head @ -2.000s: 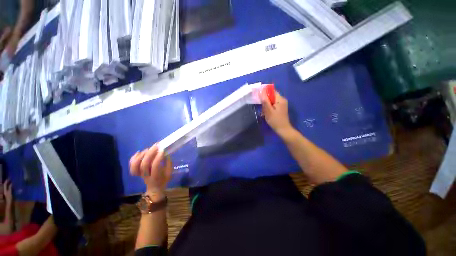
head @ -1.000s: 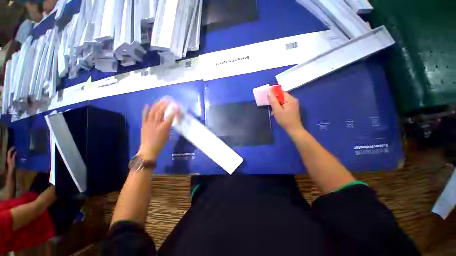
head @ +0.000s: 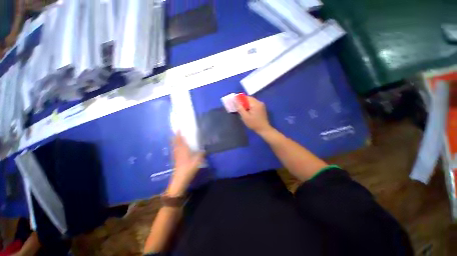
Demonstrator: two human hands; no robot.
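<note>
My left hand (head: 186,162), blurred, holds the near end of a long, narrow white box part (head: 183,117), which points away from me over the blue table cover (head: 125,135). My right hand (head: 255,115) grips a small red tool with a whitish end (head: 234,102), to the right of the box part and apart from it. The fingers hide part of the tool. Blur hides which face of the box part is up.
A large pile of white box parts (head: 90,40) lies at the far left. Crossed box parts (head: 293,55) lie near the green surface (head: 401,45). A black box (head: 75,180) with white pieces stands near left. A whitish strip (head: 432,135) lies by an orange tray (head: 449,125) at right.
The box part has swung from slanting toward me to pointing away, and my left hand has moved right and nearer me. My right hand still holds the red tool. The whole view has shifted.
</note>
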